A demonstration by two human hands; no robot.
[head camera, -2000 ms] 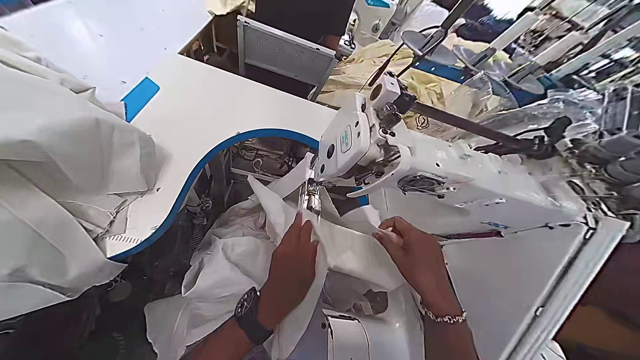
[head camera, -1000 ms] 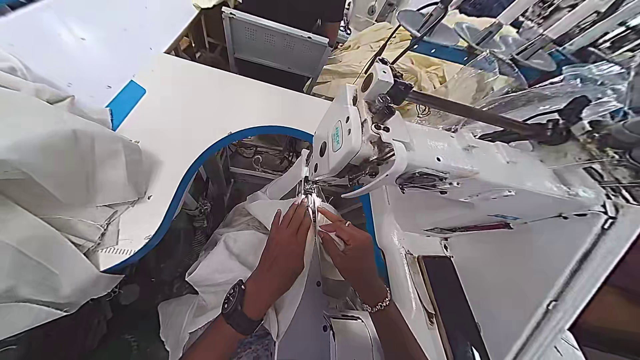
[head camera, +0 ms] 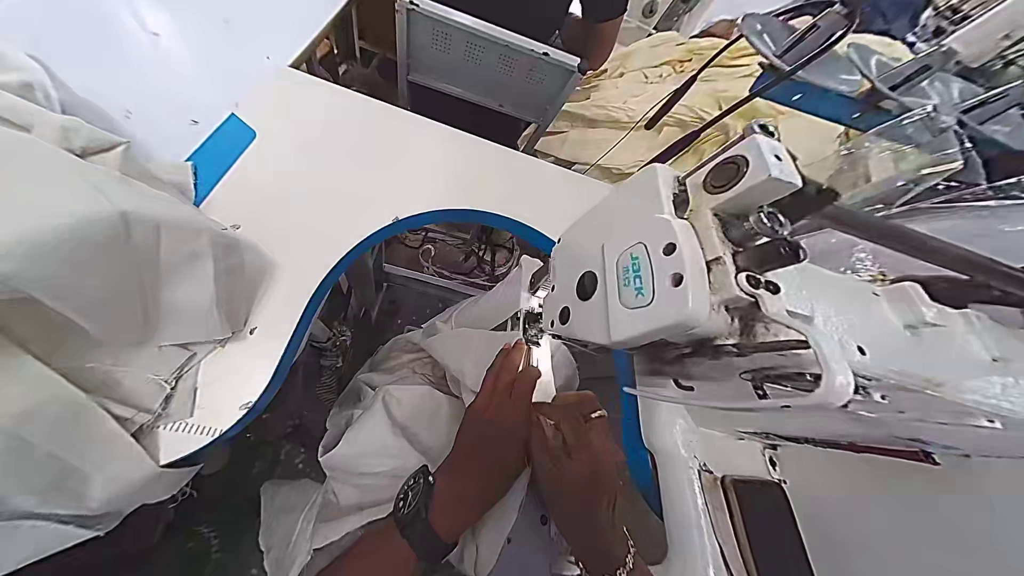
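Note:
White fabric is bunched under the needle and presser foot of a white Jack sewing machine. My left hand, with a black watch at the wrist, lies on the fabric with its fingertips just in front of the foot. Close beside it on the right, my right hand grips the fabric edge with bent fingers. It bears a ring, and a bracelet is at the wrist. The undersides of both hands are hidden.
A large heap of white fabric covers the left part of the white table, whose cut-out has a blue edge. A smartphone lies at the lower right. Behind are yellow fabric, thread stand parts and a person's arm.
My right hand has come in from the right to beside my left hand. Two seconds ago the hands were farther apart, holding the fabric spread. The phone, out of sight then, now shows.

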